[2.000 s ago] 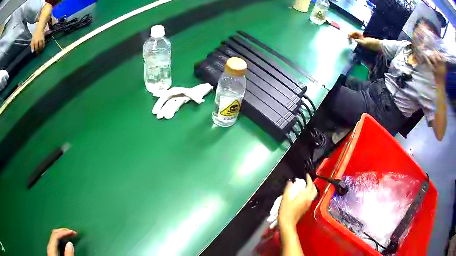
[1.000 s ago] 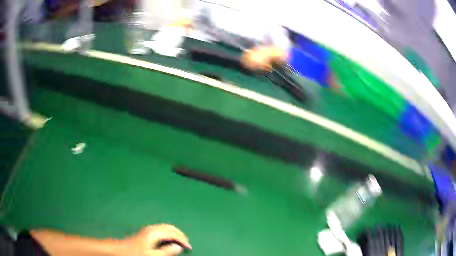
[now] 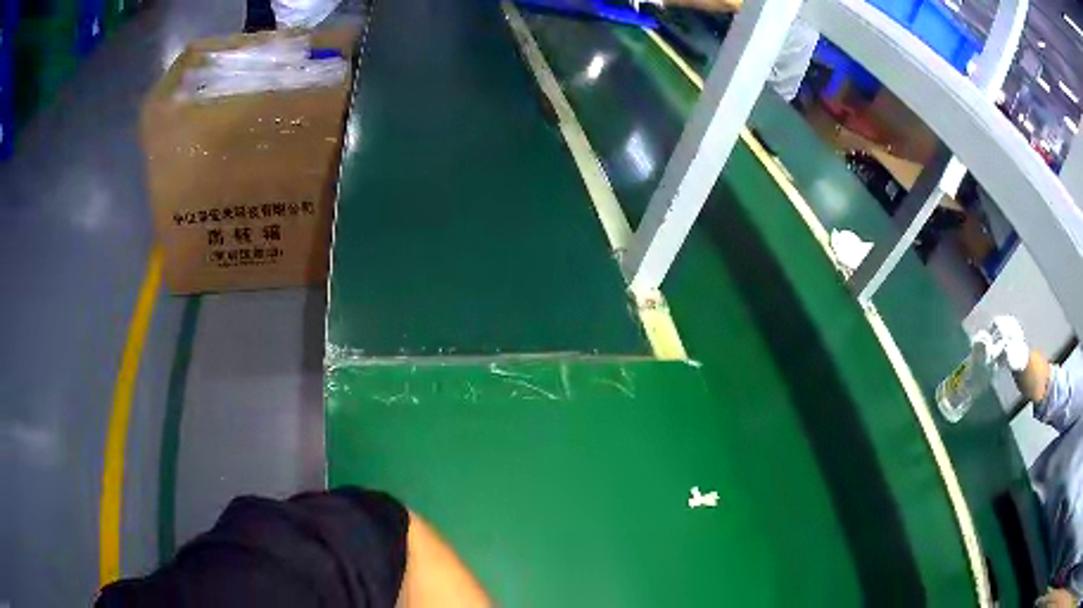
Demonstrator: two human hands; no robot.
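No work piece is in my hands in view. My left upper arm in a dark sleeve (image 3: 279, 552) and some bare forearm (image 3: 439, 576) show at the bottom edge. The left hand itself is cut off below the picture. My right hand is out of view. Nearest in front of me lies the green bench top (image 3: 511, 475), with a small white scrap (image 3: 703, 499) stuck on it. Clear tape runs along the seam to a darker green section (image 3: 475, 238).
A brown carton (image 3: 244, 190) with clear plastic stands on the floor at left. A white metal post (image 3: 713, 154) rises from the bench edging. At right, a person's white-gloved hand (image 3: 1009, 342) holds a clear bottle (image 3: 964, 382) over the far bench.
The view has swung left along the bench. The bottles, stacked power strips, red bin and dark slim bar have left the picture, and so have both my hands. The carton and post have come in.
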